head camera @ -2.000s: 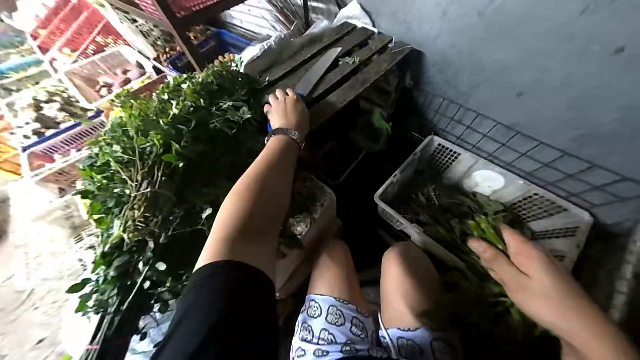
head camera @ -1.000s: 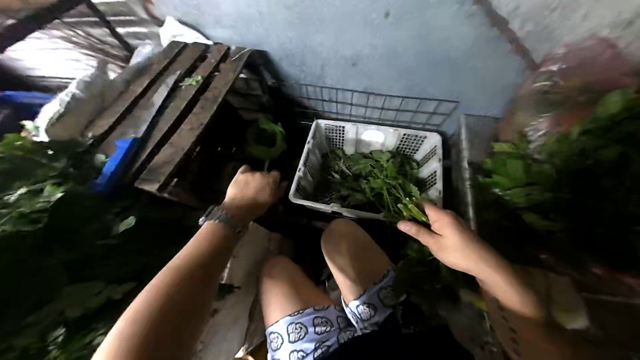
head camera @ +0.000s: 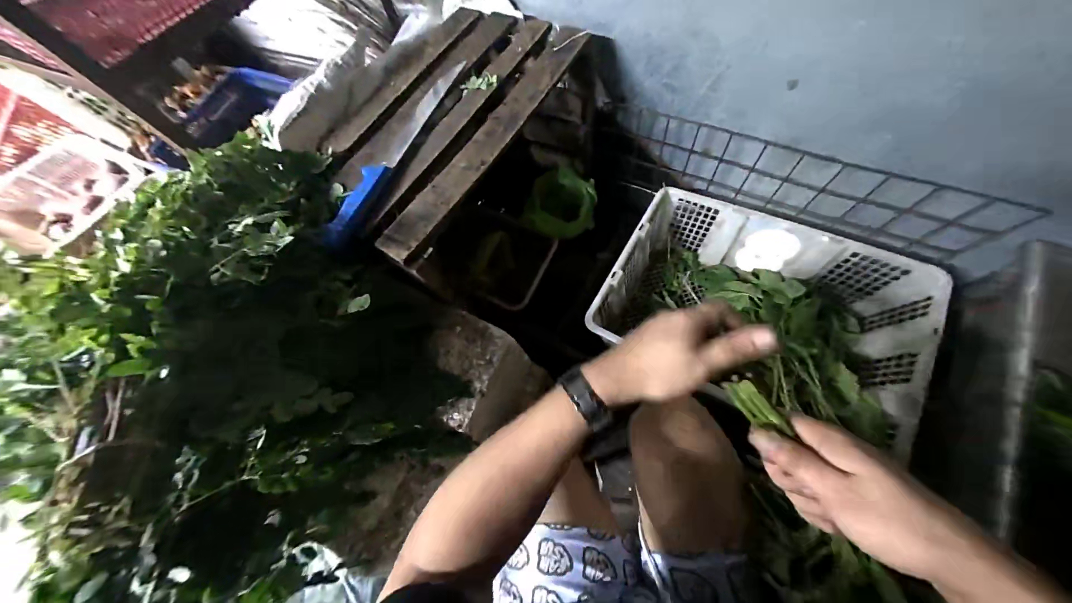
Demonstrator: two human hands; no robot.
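My right hand [head camera: 825,477] grips the cut stems of a bunch of leafy greens [head camera: 758,408], whose leaves hang down below the hand. My left hand [head camera: 682,352], with a watch at the wrist, hovers over the near left edge of a white plastic crate [head camera: 909,260]; it is blurred, and whether it holds anything cannot be told. Loose leafy greens [head camera: 779,306] lie in the crate. A knife [head camera: 427,113] with a blue handle rests on a slatted wooden pallet [head camera: 477,126], its handle toward me.
A big heap of leafy stems [head camera: 251,360] fills the left side. A wire rack [head camera: 821,184] leans along the blue-grey wall. A green plastic bag [head camera: 563,203] is beside the pallet. A blue crate [head camera: 239,96] stands at upper left, and a metal edge [head camera: 1017,377] runs at the right.
My left hand was on the knife's handle two seconds ago; it has let go and come over to the white crate. My right hand still grips the stems. The view has swung about.
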